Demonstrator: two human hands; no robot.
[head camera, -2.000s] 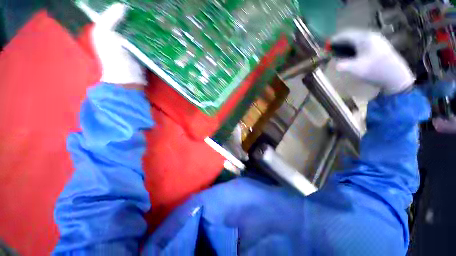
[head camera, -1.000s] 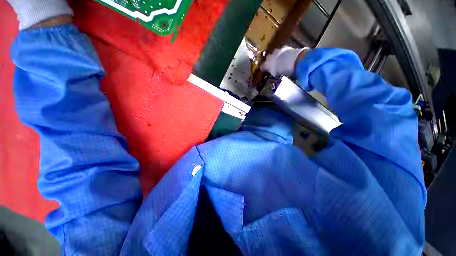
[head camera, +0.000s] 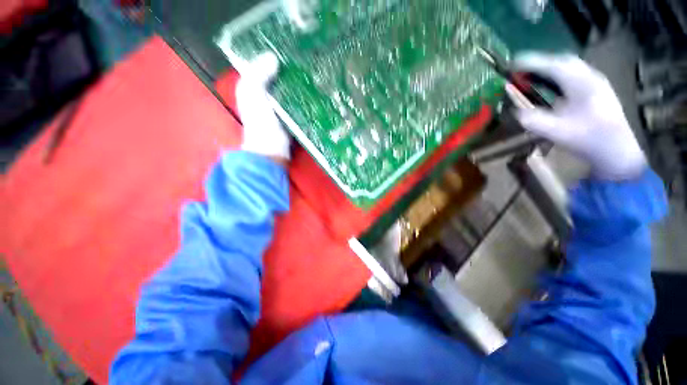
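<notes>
A large green circuit board (head camera: 377, 98), solder side up with a pale edge border, lies on a red mat. My left hand (head camera: 262, 105), in a white glove, holds the board's left edge. My right hand (head camera: 576, 109), also gloved, is shut on a hand cutter (head camera: 520, 81) with red and black handles. The cutter's dark jaws point over the board's right part. Whether they touch the board cannot be told, as the frame is blurred.
A large red mat (head camera: 113, 203) covers the bench at left, with a thin dark tool (head camera: 62, 129) on it. A black box (head camera: 45, 68) is at upper left. An open metal-framed drawer (head camera: 467, 319) with brown contents lies between my arms.
The view has swung back up to the board. My right hand has come from the open drawer to the board's right edge and now holds the cutter. My left hand is at the board's left edge.
</notes>
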